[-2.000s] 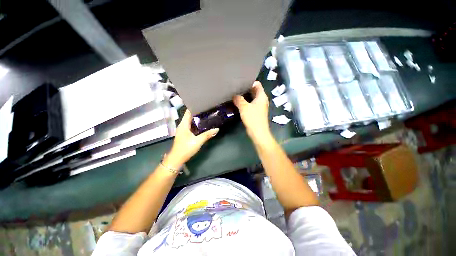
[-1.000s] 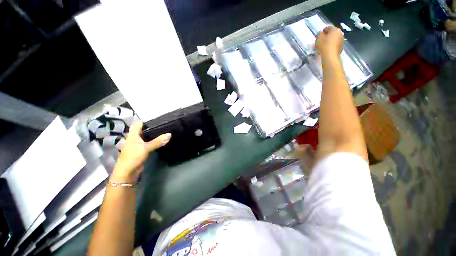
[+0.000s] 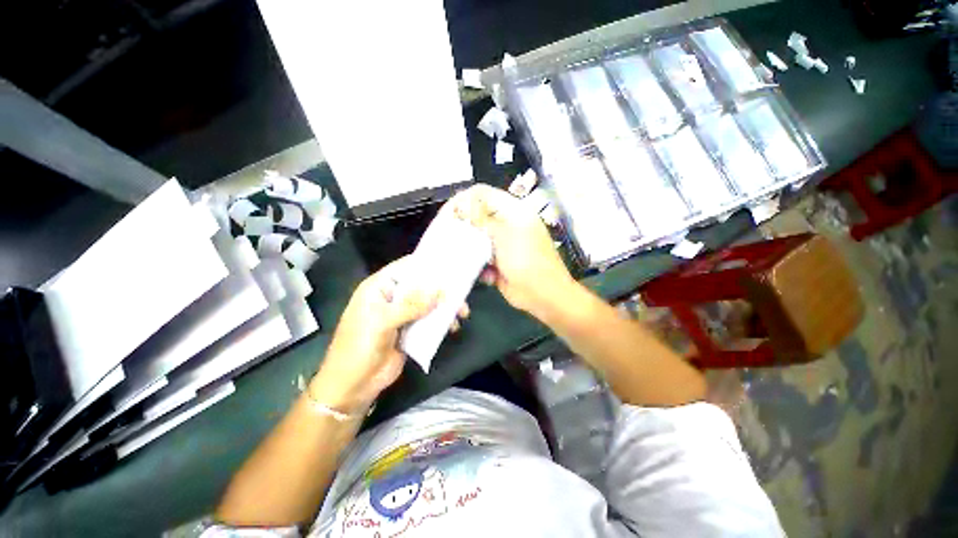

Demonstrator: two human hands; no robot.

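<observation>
Both hands hold one slim whitish wrapped product (image 3: 450,275) over the bench in front of me. My left hand (image 3: 370,321) grips its lower part, and my right hand (image 3: 512,244) holds its upper end. An open box with a black body (image 3: 391,233) stands just behind the hands, partly hidden by them. Its long white lid (image 3: 378,100) stands up. The clear blister tray (image 3: 672,142) with pale wrapped units lies to the right.
Overlapping white flat cartons (image 3: 147,284) and a pile of curled white slips with black marks (image 3: 278,219) lie left. Paper scraps (image 3: 494,123) lie beside the tray. A red stool (image 3: 725,305) with a brown carton (image 3: 814,297) stands on the floor at right.
My right hand has come back from the tray, and both hands now hold a wrapped product. My left hand has let go of the black box. The view has shifted.
</observation>
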